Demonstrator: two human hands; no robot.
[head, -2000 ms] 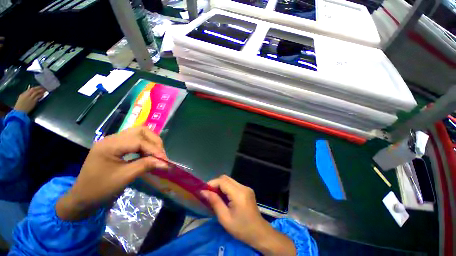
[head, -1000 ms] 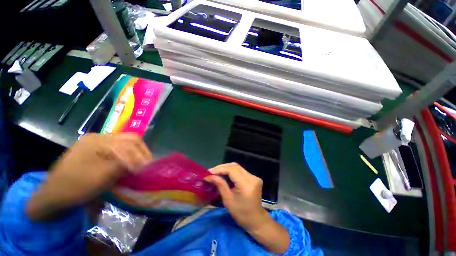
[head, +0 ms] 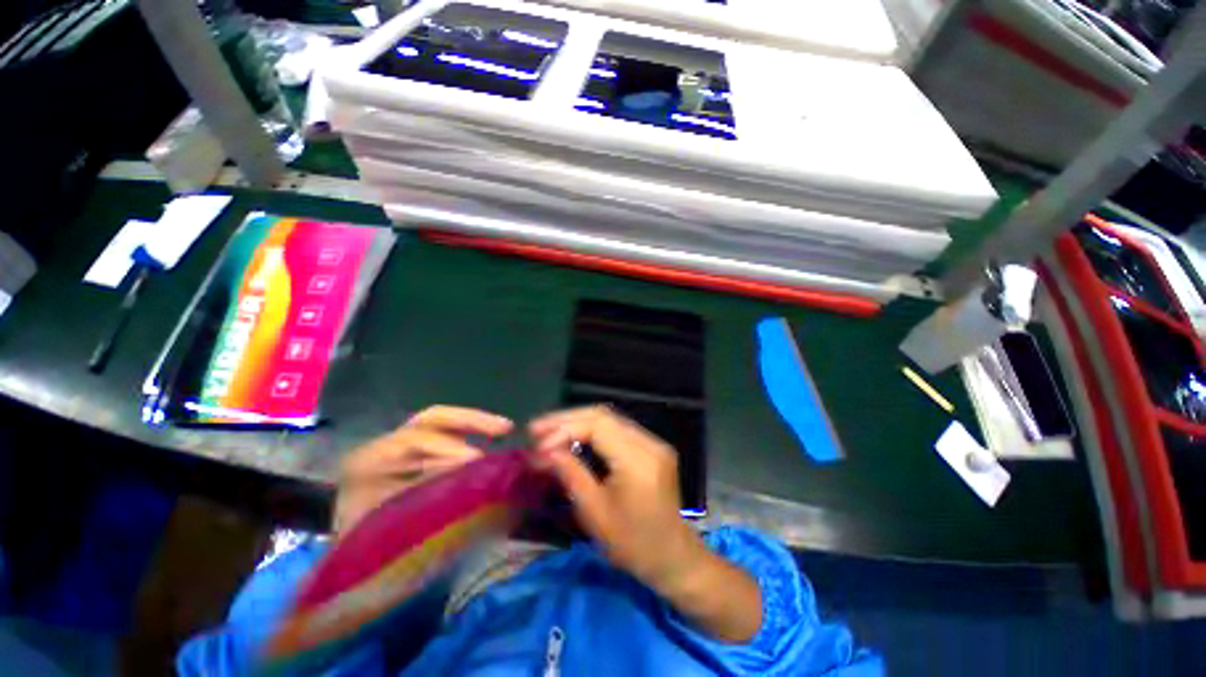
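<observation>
My left hand [head: 413, 460] and my right hand [head: 618, 492] are bare and hold a printed screen film [head: 421, 536] at the front edge of the bench. The film is bent, blurred, and shows pink, yellow and green. Both hands meet near its upper right end; the left fingers are partly behind the film. A black tablet [head: 639, 347] lies flat on the mat just beyond my right hand, which hides its lower left part. A blue squeegee [head: 794, 386] lies to the right of the tablet.
A film stack [head: 307, 302] lies left, with a pen [head: 122, 318] and white papers [head: 189, 228] beyond. Stacked white foam trays [head: 846, 146] fill the back. At right are a dispenser bottle [head: 947, 331], yellow stick [head: 928, 389], white card [head: 972, 463], smartphone [head: 1036, 384] and red foam tray [head: 1127, 450].
The film has swung from stretched between the hands to hanging down left, and the hands have come together. The view has shifted, and the other person's arm at left is gone.
</observation>
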